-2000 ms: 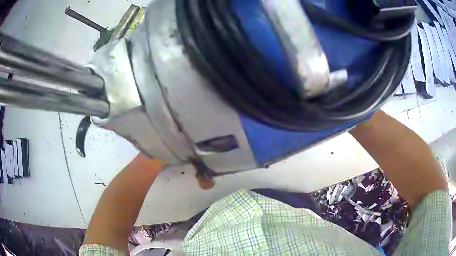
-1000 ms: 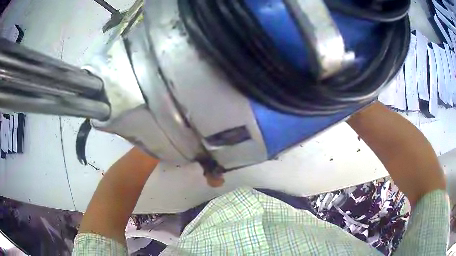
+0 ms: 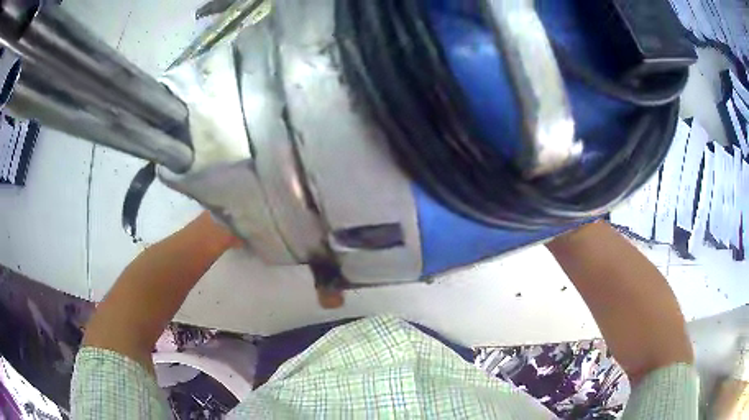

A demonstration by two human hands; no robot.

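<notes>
The silver and blue straight knife cutting machine (image 3: 361, 148) fills the middle and top of the view, tilted, with its metal posts pointing to the upper left. A thick black power cable (image 3: 509, 193) is coiled around its blue part. A metal handle (image 3: 538, 90) shows over the blue part. Both my forearms reach up behind the machine from the lower left and lower right. My left hand and my right hand are hidden behind the motor body, so their grip does not show. The blade and base plate are not visible.
Rows of narrow cut pieces (image 3: 694, 189) lie on the white table (image 3: 460, 303) at the right. More cut pieces (image 3: 15, 152) lie at the left edge. A yellowish metal bar (image 3: 218, 37) lies behind the machine. Scraps (image 3: 567, 369) and a white bucket (image 3: 209, 361) are below the table edge.
The machine has shifted slightly to the right in the view. The cut pieces at the right show lower and more fully. The bucket rim shows more at the lower left.
</notes>
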